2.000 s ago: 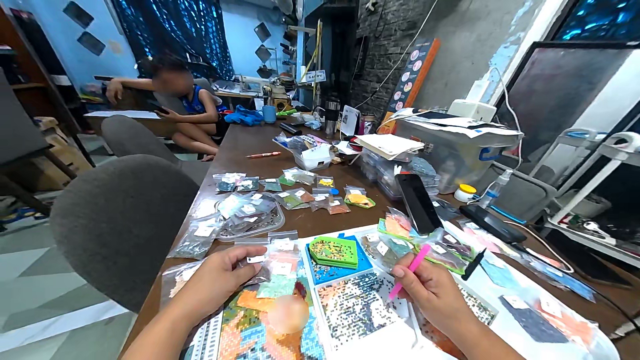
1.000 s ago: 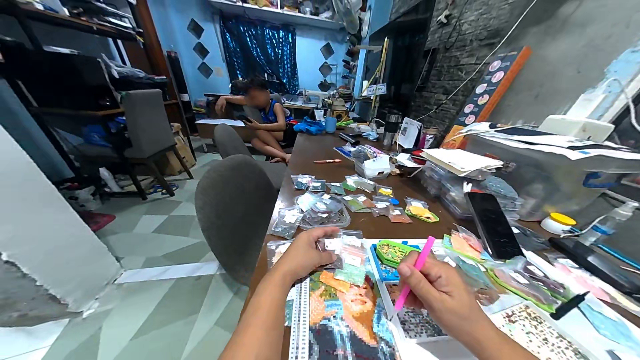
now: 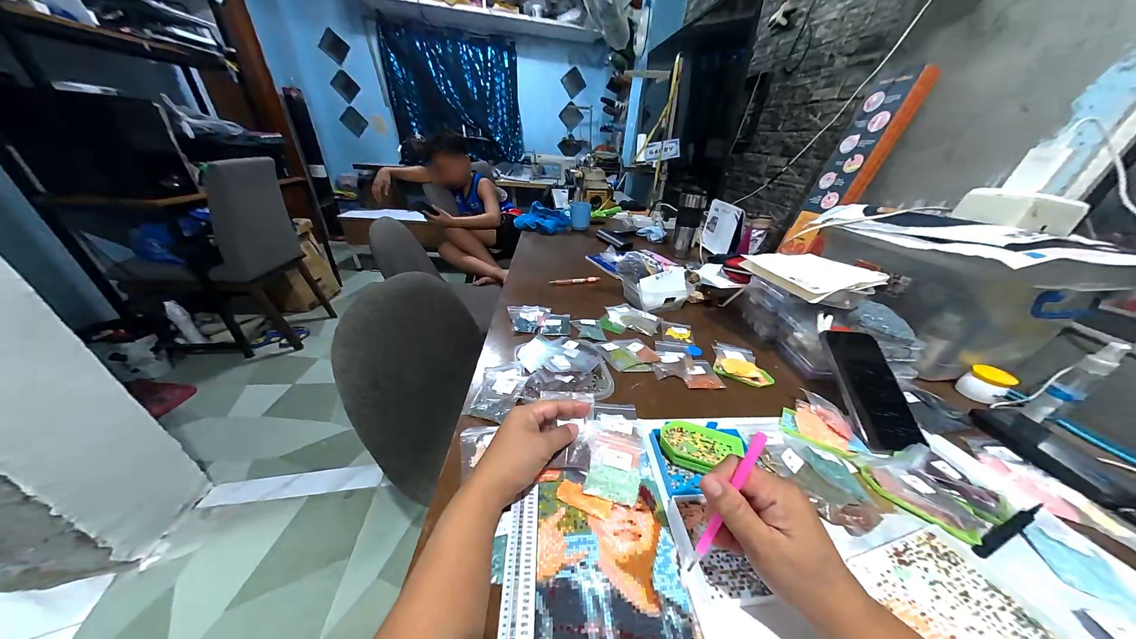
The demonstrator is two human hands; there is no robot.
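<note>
My left hand (image 3: 532, 441) pinches the edge of a small clear zip bag (image 3: 572, 444) at the top of a partly covered diamond painting (image 3: 612, 559). Beside it lie bags of pink and pale green beads (image 3: 614, 461). A pink applicator pen (image 3: 732, 493) is held in my right hand (image 3: 770, 519), its tip pointing down over a white tray of mixed beads (image 3: 732, 572). Just behind that hand, a green tray of beads (image 3: 701, 445) rests on a blue one (image 3: 672, 470). A white ruler strip (image 3: 517, 568) runs along the painting's left edge.
Several bead bags (image 3: 630, 353) and a clear plastic tub (image 3: 568, 377) spread over the brown table. A black phone (image 3: 872, 390) leans at the right, near a lidded jar (image 3: 987, 383) and a large storage box (image 3: 958, 311). Grey chairs (image 3: 404, 382) stand at the left; a person (image 3: 461, 204) sits farther back.
The view has swung left, showing more floor and shelving. My left hand stays at the bags above the painting, and the pink pen remains in my right hand.
</note>
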